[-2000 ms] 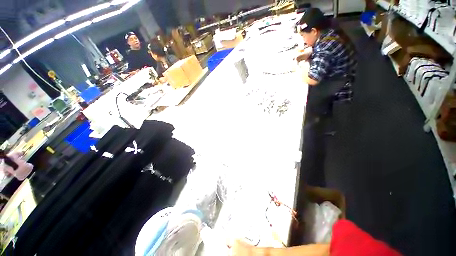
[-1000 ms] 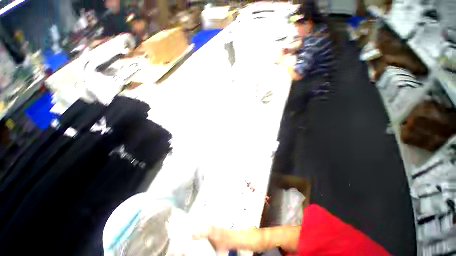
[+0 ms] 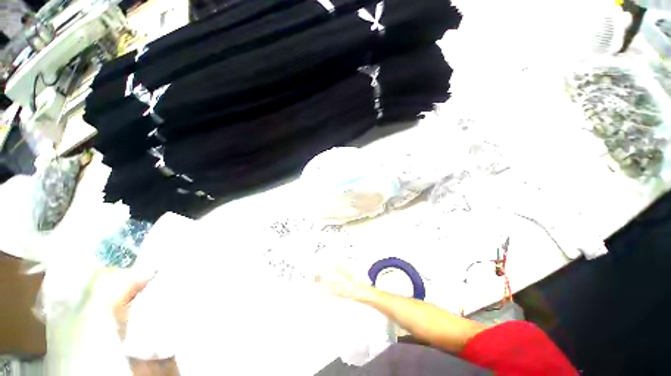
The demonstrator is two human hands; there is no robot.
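Observation:
A large pale plastic sheet or bag (image 3: 250,327) fills the bottom middle of the view, washed out by glare. My left hand (image 3: 131,297) grips its left edge; part of the hand is hidden. My right hand (image 3: 342,285) reaches in from the lower right over the table beside the sheet; its fingers are too bright to tell what they hold. Small loose metal trims (image 3: 290,246) lie on the white table just beyond. A dark blue tape roll (image 3: 398,267) stands or lies right of my right hand, its lower part hidden by the forearm.
Black fabric bundles (image 3: 272,95) tied with white strips lie at the back. Bagged metal hardware (image 3: 622,121) is at right, another bag (image 3: 55,191) at left. Red-orange-handled snips (image 3: 501,268) lie near the table edge. Clear plastic (image 3: 368,198) lies centrally. A brown box (image 3: 20,305) is lower left.
The view has swung left and down to the bench. My left hand and the large pale sheet have come into view. The blue roll now shows, and the other people are out of view.

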